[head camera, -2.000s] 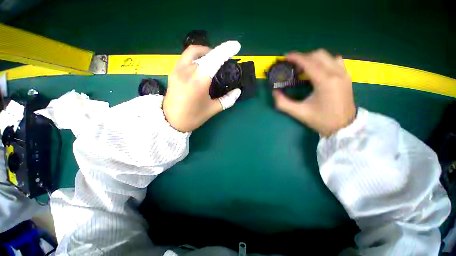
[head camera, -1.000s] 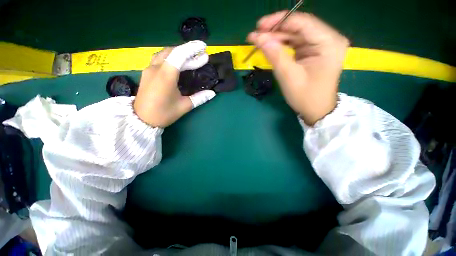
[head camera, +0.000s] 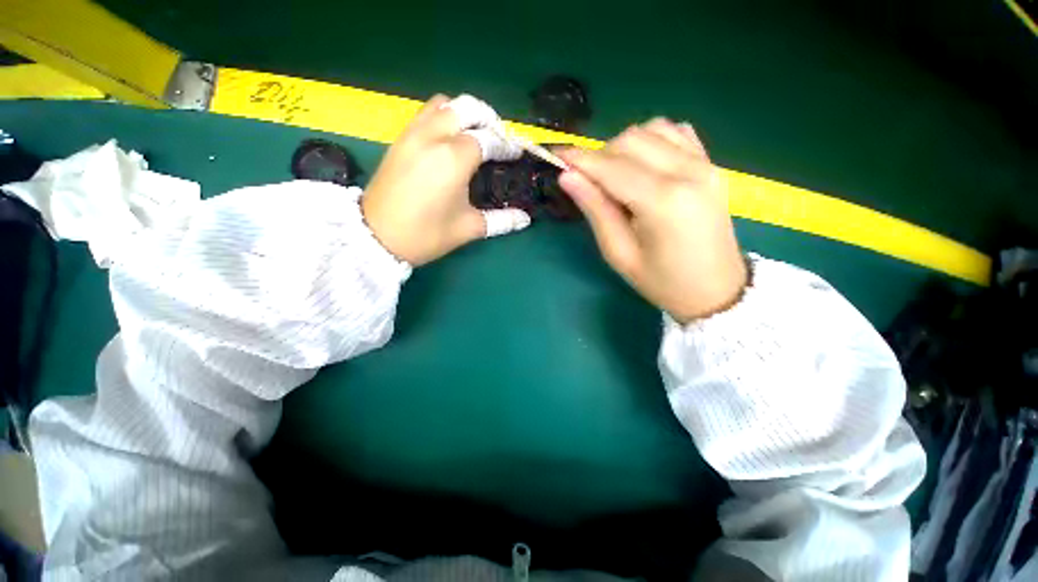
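My left hand (head camera: 438, 182), with white finger cots, holds a round black lens barrel unit (head camera: 507, 184) between thumb and fingers at the black fixture. My right hand (head camera: 660, 210) is bare and pinches thin tweezers (head camera: 537, 148), whose tip points left toward my left fingertips, above the black unit. The fixture is mostly hidden under the unit and my hands. Another round black unit (head camera: 323, 161) lies on the green surface left of my left hand. A further one (head camera: 560, 102) lies beyond the yellow rail.
The yellow rail (head camera: 848, 219) crosses behind my hands, with a metal bracket (head camera: 190, 85) and a slanted yellow post (head camera: 97, 46) at left. A crumpled white cloth (head camera: 112, 199) lies at left. Dark striped bags (head camera: 979, 477) and black parts are heaped at far right.
My right hand has come down and left with the tweezers, to the unit in my left hand. The view has shifted and tilted. The loose unit right of the fixture is no longer visible.
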